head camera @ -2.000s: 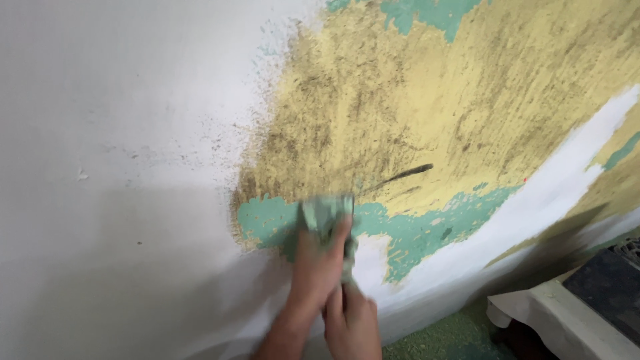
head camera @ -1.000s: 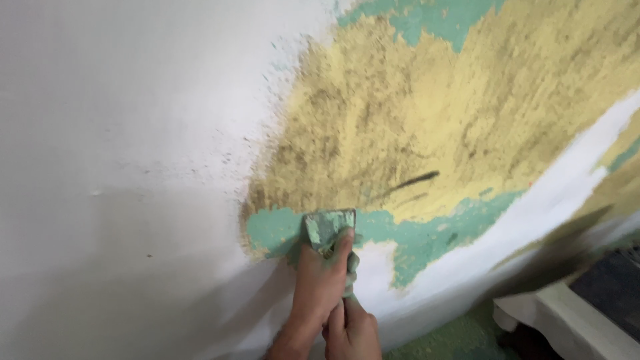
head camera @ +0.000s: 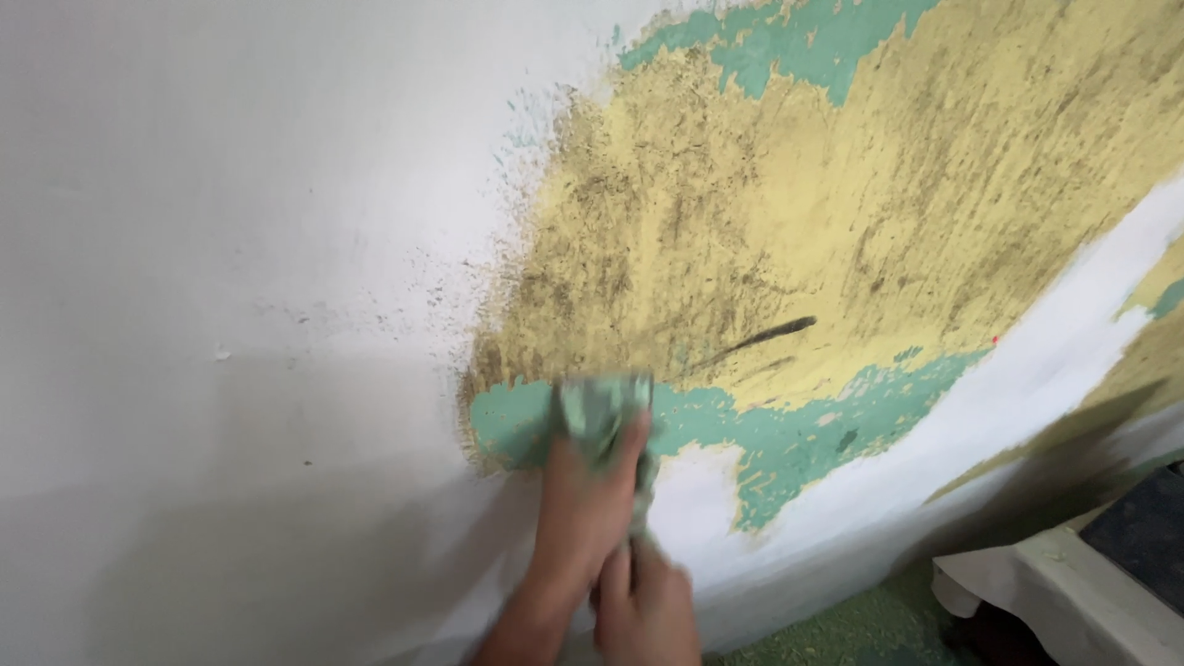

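Observation:
A scraper with a broad flat blade (head camera: 606, 398), smeared with green, lies against the wall where a green paint patch (head camera: 518, 412) meets bare yellow, dark-speckled surface (head camera: 684, 231). My left hand (head camera: 592, 499) grips it high up near the blade, thumb along the blade's right side. Lower down, my right hand (head camera: 643, 601) is closed around the lower end of the handle, most of which the fingers hide. Blade and hands are slightly blurred. White paint (head camera: 351, 231) covers the wall to the left, and a dark streak (head camera: 772, 331) marks the yellow part right of the blade.
At the lower right stands a white object with a curved edge (head camera: 1045, 573), bearing a dark flat item (head camera: 1142, 532). Green flakes cover the floor (head camera: 832, 629) at the wall's foot. Another green patch (head camera: 786, 46) remains at the top of the yellow area.

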